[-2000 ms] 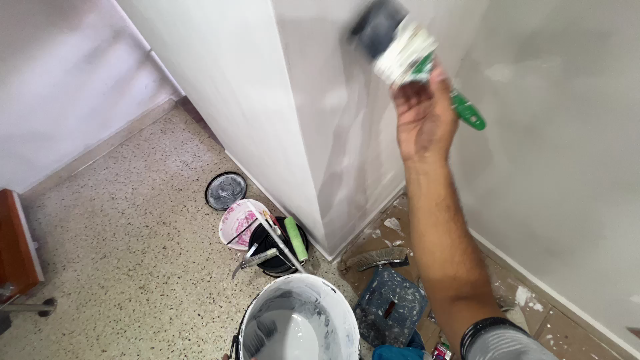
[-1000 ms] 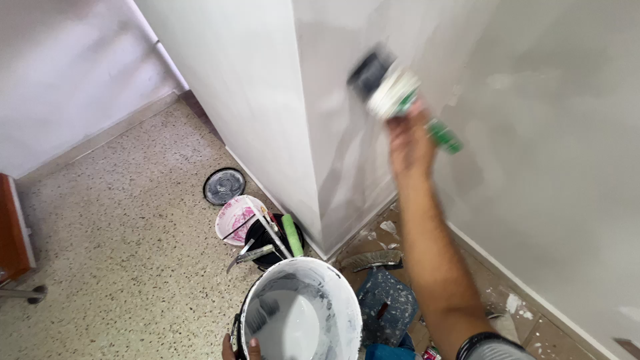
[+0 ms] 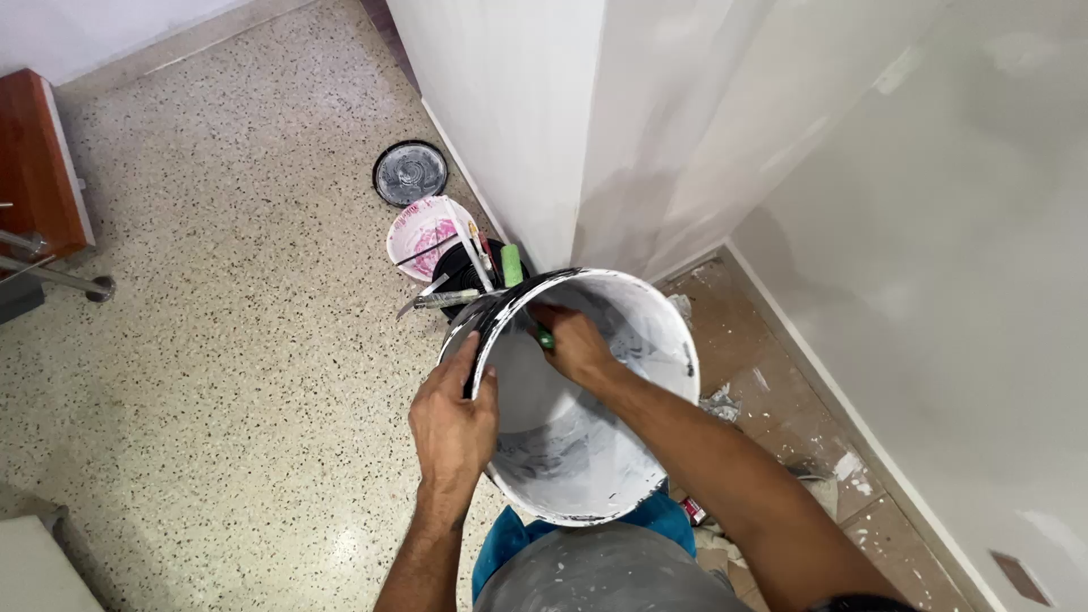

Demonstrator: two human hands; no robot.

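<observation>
A large paint bucket (image 3: 680,344), white inside with a dark, paint-smeared outer side, is tilted in front of my body. My left hand (image 3: 455,408) grips its left rim, thumb inside and fingers outside. My right hand (image 3: 571,340) is inside the bucket near its upper left wall, closed on the green handle of a paintbrush (image 3: 545,337); the bristles are hidden. Pale grey-white paint (image 3: 531,382) lies in the bucket. Just beyond the rim, a black container (image 3: 459,265) holds a green roller (image 3: 511,265) and several tools.
A white bucket with pink stains (image 3: 416,223) and a round black lid (image 3: 410,173) stand on the speckled floor beside the wall corner (image 3: 586,170). Wooden furniture with metal legs (image 3: 38,161) is at the left. Paint-spotted brown tiles (image 3: 722,323) run along the right wall.
My right hand has come down from the wall into the bucket with the brush. The bucket is now tilted, with my left hand higher on its rim. The view has shifted.
</observation>
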